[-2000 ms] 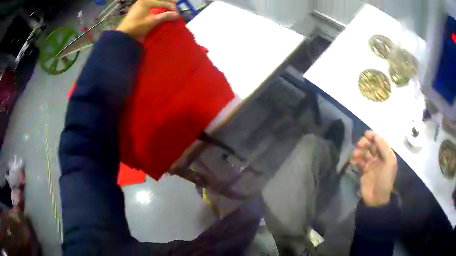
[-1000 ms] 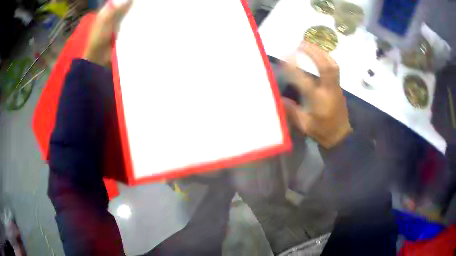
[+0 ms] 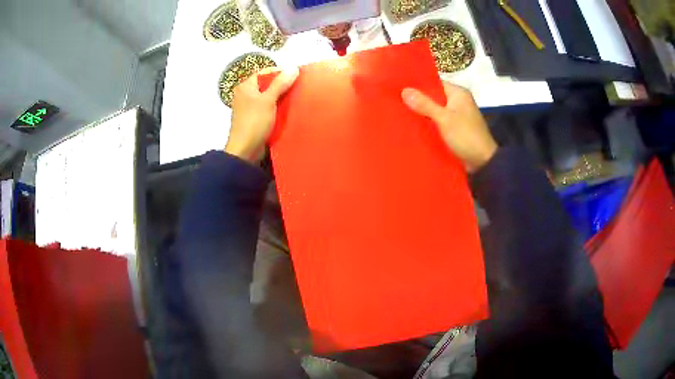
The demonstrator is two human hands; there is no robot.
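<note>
A red cover board (image 3: 377,207) lies over my lap, red face up, its far edge at the table's front edge under the press head (image 3: 326,13). My left hand (image 3: 259,107) grips its far left corner, thumb on top, beside the left round well (image 3: 248,74) of gold pieces. My right hand (image 3: 455,122) holds its right edge near the far corner, thumb on top, below the right round well (image 3: 444,46). The die tip (image 3: 341,46) shows just beyond the board's far edge. The fingers under the board are hidden.
A red board stack (image 3: 81,311) stands at the lower left beside a white side table (image 3: 89,178). Another red stack (image 3: 640,252) is at the right near blue material (image 3: 592,203). Black sheets (image 3: 511,44) with a thin yellow stick (image 3: 524,26) lie on the right of the white table (image 3: 185,118).
The view has swung from the left side to the press. The board has turned from white face to red face up and moved to the table edge. My right hand now holds it too.
</note>
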